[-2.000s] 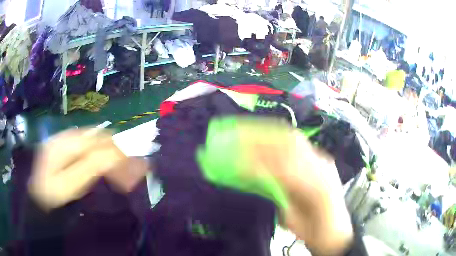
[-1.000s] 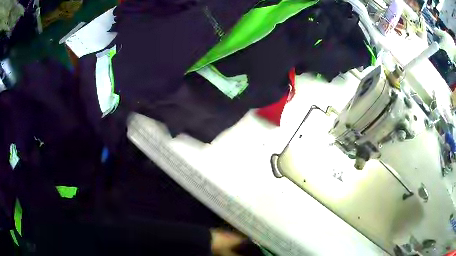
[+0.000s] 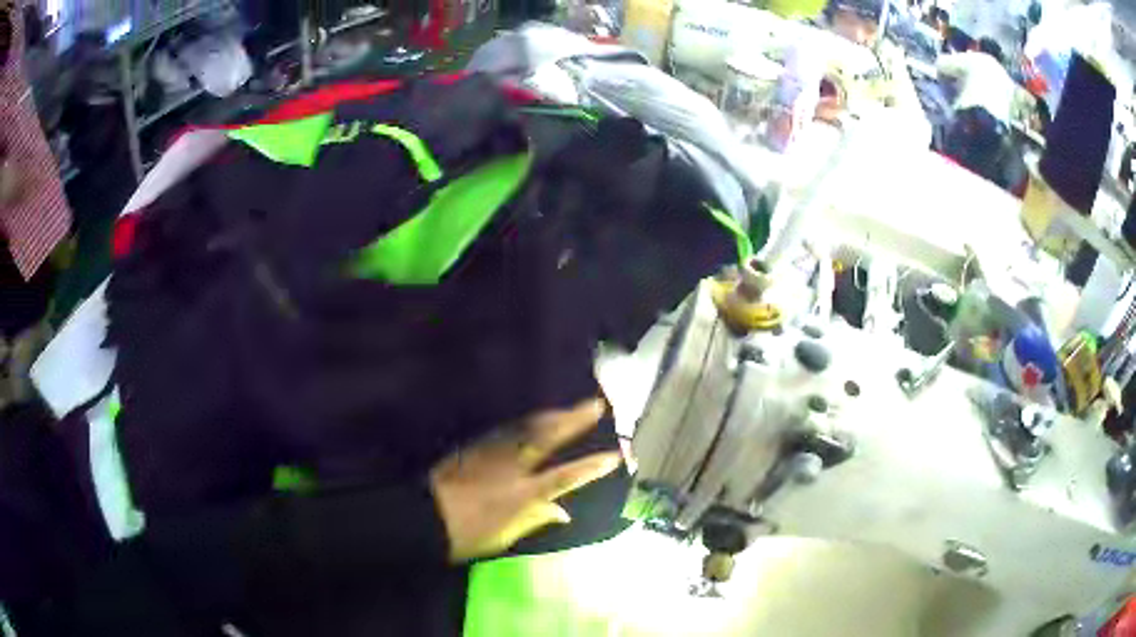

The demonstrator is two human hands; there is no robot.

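A heap of dark garment cloth (image 3: 361,336) lies to the left of the sewing machine head (image 3: 698,398). A bright green wedge (image 3: 455,224) lies on the cloth. A lime green piece (image 3: 511,597) shows below my left hand. My left hand (image 3: 523,483), in a dark sleeve, lies palm down on the cloth beside the machine head, its fingers spread towards the presser foot area (image 3: 660,508). Cloth reaches close to the presser foot, but the needle cannot be made out. My right hand is not in view.
The cream machine bed (image 3: 797,591) extends below the head. The machine arm (image 3: 922,460) fills the right. Grey-white cloth (image 3: 623,93) lies behind the heap. Racks (image 3: 131,93) stand at the back left. A person (image 3: 984,106) is at the back right.
The view has tilted up and the machine head appears larger and nearer the middle. A hand was at the bottom edge; my left hand now lies on cloth near the machine head.
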